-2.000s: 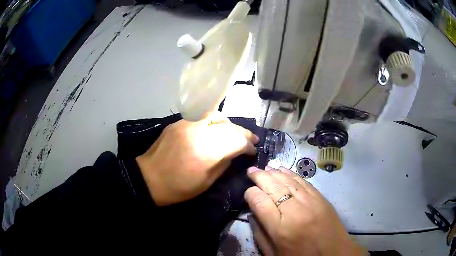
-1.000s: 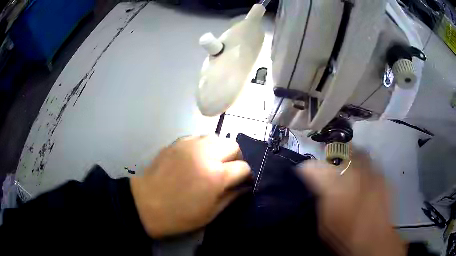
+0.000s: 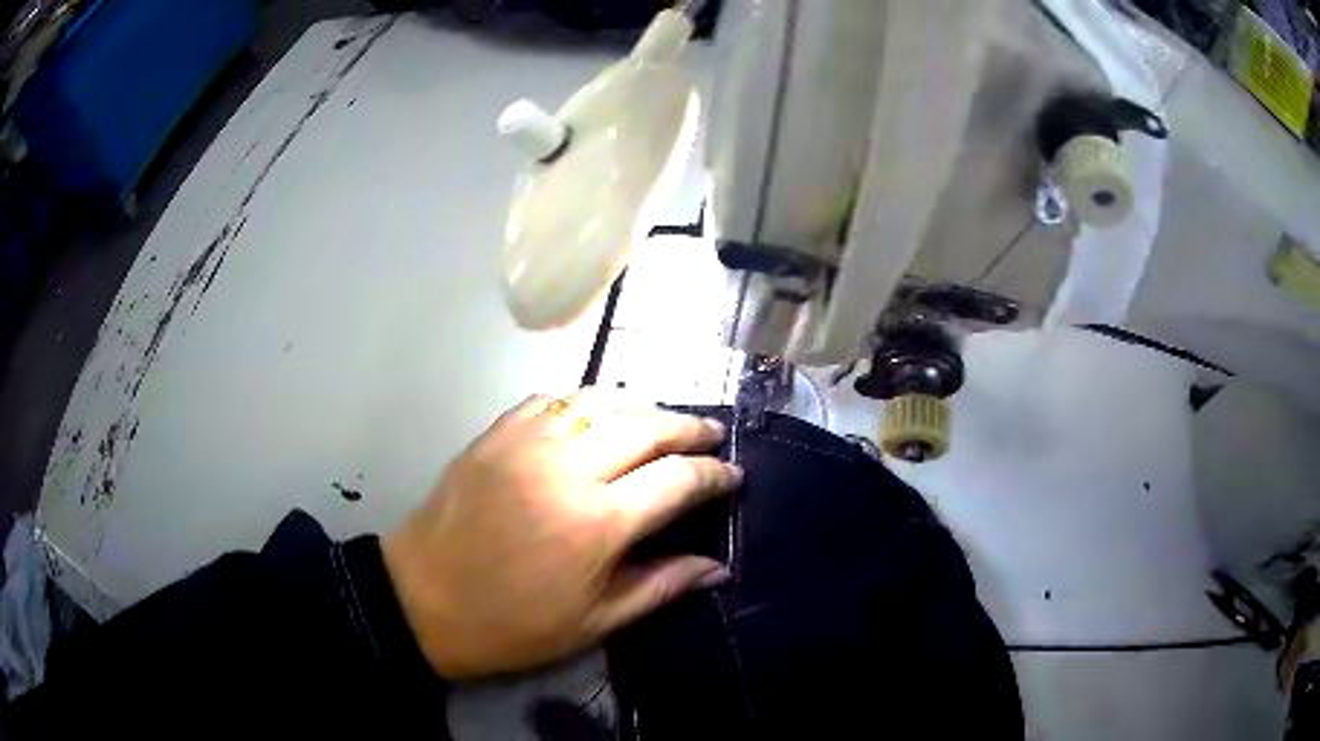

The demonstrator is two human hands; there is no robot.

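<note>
A dark garment piece (image 3: 854,579) with pale stitch lines lies on the machine bed, its far edge at the presser foot (image 3: 763,388). My left hand (image 3: 557,528) lies on the cloth's left part, fingers just left of a pale stitch line, fingertips close to the foot. It presses the cloth and is not closed round it. The sleeve is dark with pale stitching. My right hand is not in view. The needle is too small and blurred to make out.
The sewing machine head (image 3: 869,159) stands over the cloth. The lamp (image 3: 594,188) hangs left of it. The tension dial (image 3: 915,423) is right of the foot. Thread snips (image 3: 1248,605) lie at the far right. A blue bin (image 3: 138,102) stands upper left.
The cloth was turned and now spreads to the right below the foot. My right hand, on the cloth earlier, has left the picture. My left hand has shifted along the cloth.
</note>
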